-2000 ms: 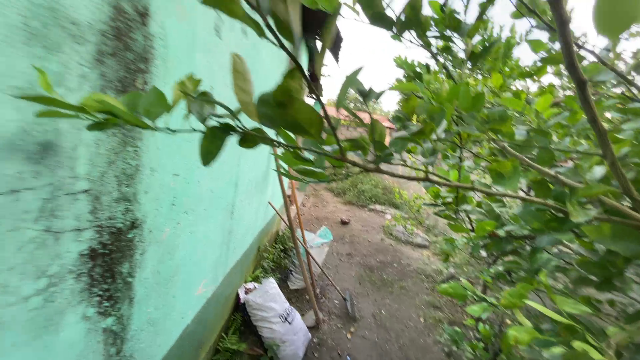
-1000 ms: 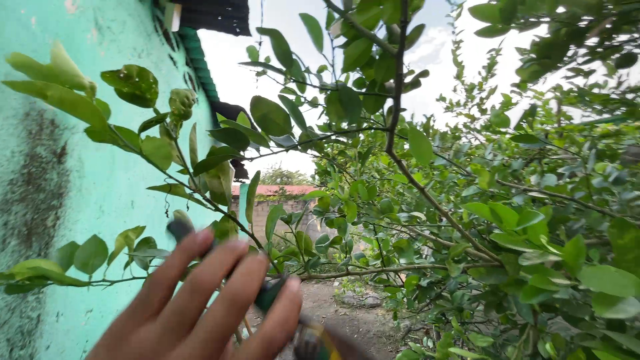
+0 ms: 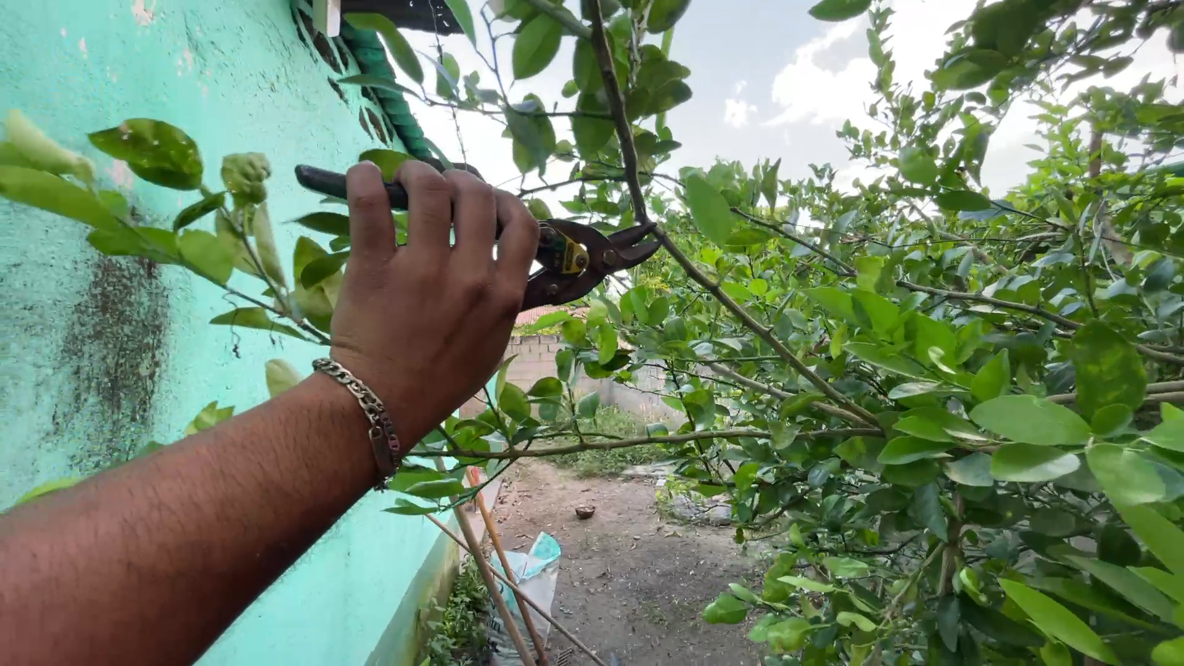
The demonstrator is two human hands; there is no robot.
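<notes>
My left hand [image 3: 435, 250] reaches up from the lower left, its back toward me and a metal chain bracelet [image 3: 365, 407] on the wrist. Its fingers are wrapped over the dark handle of a pair of metal-cutting snips [image 3: 578, 259], which has a yellow mark near the pivot. The snips' jaws point right and look slightly parted. Their tips are at a brown branch [image 3: 731, 301] of a leafy tree, just at a bend where it runs up toward the top. The thumb and part of the handles are hidden. My right hand is not in view.
A turquoise wall [image 3: 231, 83] with dark stains runs along the left. Dense leafy branches [image 3: 1027, 416] fill the right. A thin horizontal branch [image 3: 638, 444] crosses below the hand. Wooden poles [image 3: 490, 564] and a whitish sack [image 3: 532, 592] stand by the wall, beside a dirt path [image 3: 629, 555].
My left hand, out of view two seconds ago and low in the frame one second ago, is now higher, with the snips' jaws at the branch. The view has tilted up since the first frame.
</notes>
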